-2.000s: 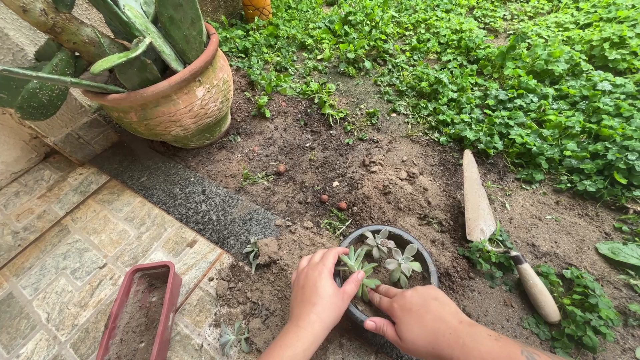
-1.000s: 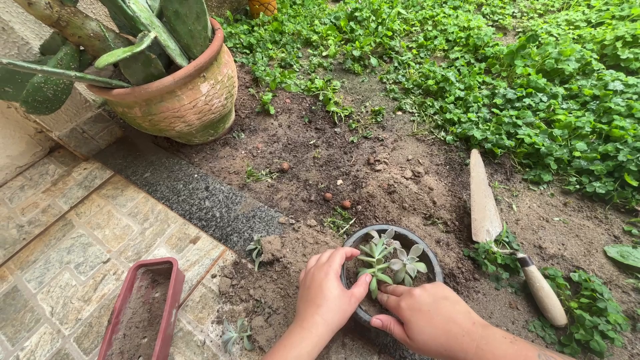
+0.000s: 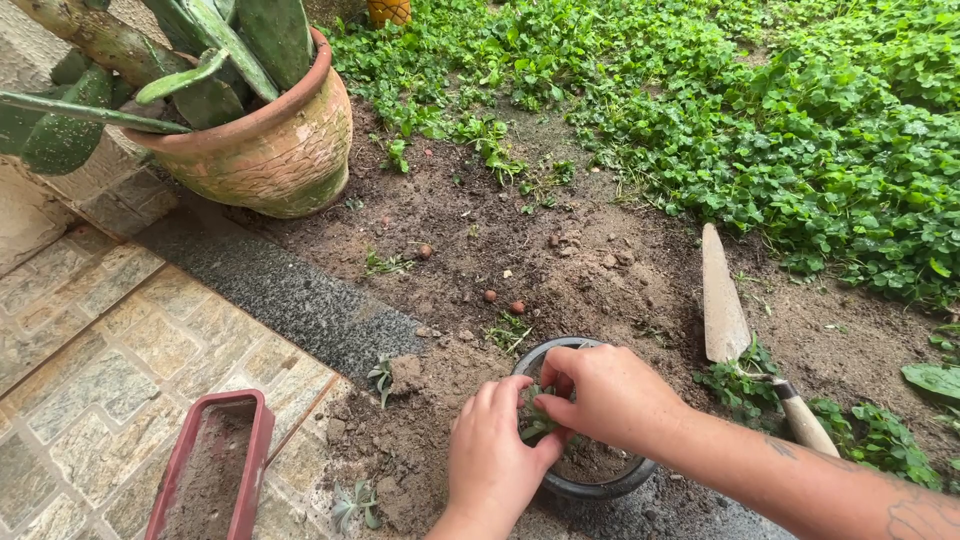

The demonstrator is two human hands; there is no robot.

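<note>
A round dark pot (image 3: pixel 600 491) with soil in it stands on the ground at the lower middle. Over its left side my left hand (image 3: pixel 499 442) has its thumb and fingers around a small green succulent (image 3: pixel 538 420). My right hand (image 3: pixel 611 390) reaches across from the right, its thumb and fingertips at the same plant. The hands hide most of the leaves and the far part of the pot, so a firm hold is hard to make out. Two loose succulent cuttings, one pale (image 3: pixel 355 504) and one beside a soil clod (image 3: pixel 381 379), lie left of the pot.
A trowel (image 3: pixel 725 300) lies on the soil at the right, near clover (image 3: pixel 885 150). A red rectangular planter (image 3: pixel 259 442) holding some soil stands on stone tiles (image 3: pixel 97 382) at lower left. A large terracotta pot (image 3: pixel 262 157) with a cactus is at upper left.
My right hand has moved up and left over the pot, from its right side to the plant by my left hand. Bare soil now shows at the near right of the pot.
</note>
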